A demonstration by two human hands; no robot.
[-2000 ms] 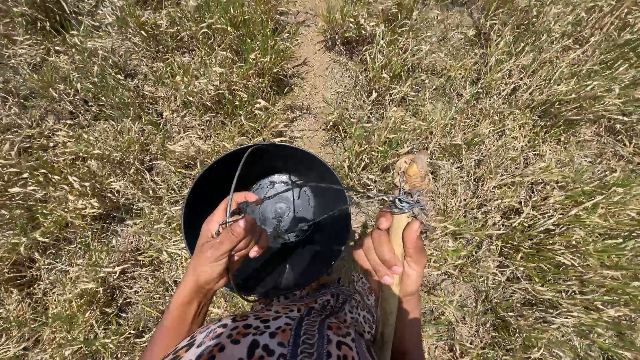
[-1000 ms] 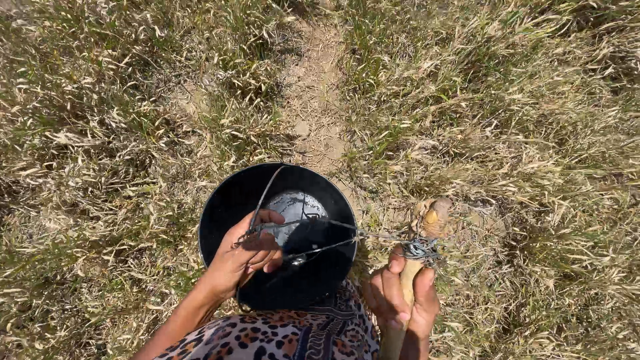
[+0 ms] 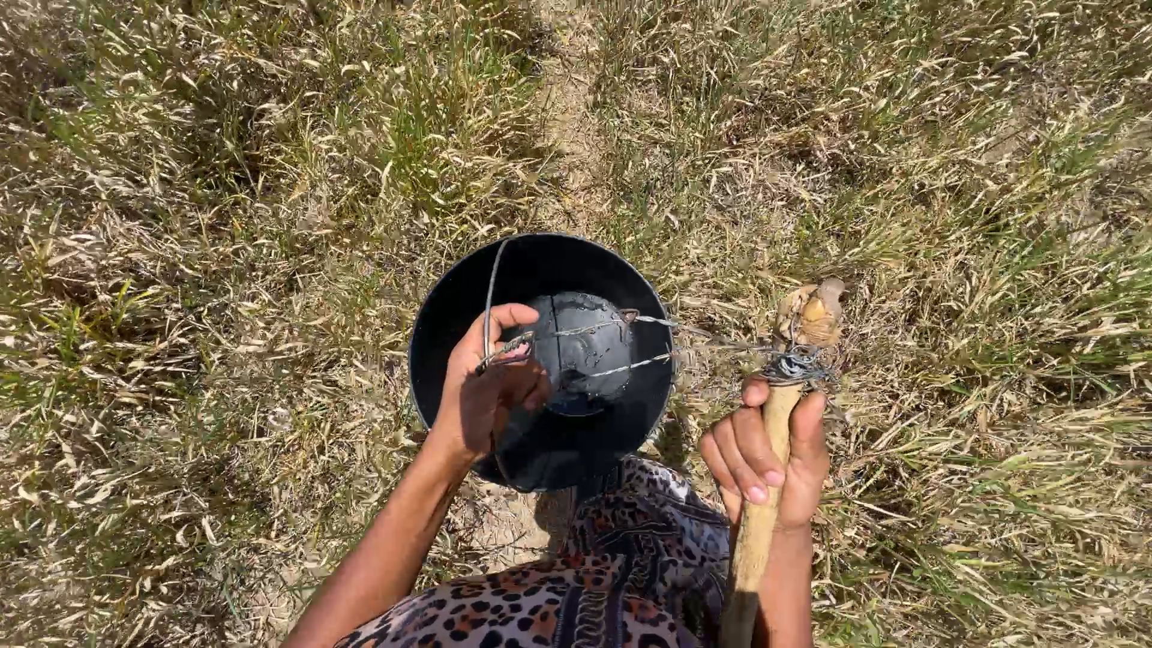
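My left hand (image 3: 493, 382) is closed on the thin wire handle (image 3: 491, 297) of a black bucket (image 3: 643, 396), over the bucket's left side. The bucket's inside and round bottom face up, with wet-looking patches on the bottom. My right hand (image 3: 769, 454) grips a wooden stick (image 3: 754, 549) just below its knobbed top end. Grey wire (image 3: 796, 365) is wound around the stick under the knob. Twisted wire strands (image 3: 630, 365) run from there across the bucket's mouth toward my left hand; where they end is partly hidden by my fingers.
Dry and green grass (image 3: 225, 225) covers the ground on both sides. A narrow strip of bare dirt path (image 3: 576, 117) runs up the middle beyond the bucket. Leopard-patterned clothing (image 3: 504, 603) fills the bottom centre, close below the bucket.
Both hands keep their holds on the handle and the stick. The view of the ground has shifted along the path, and the bucket has swung slightly between frames.
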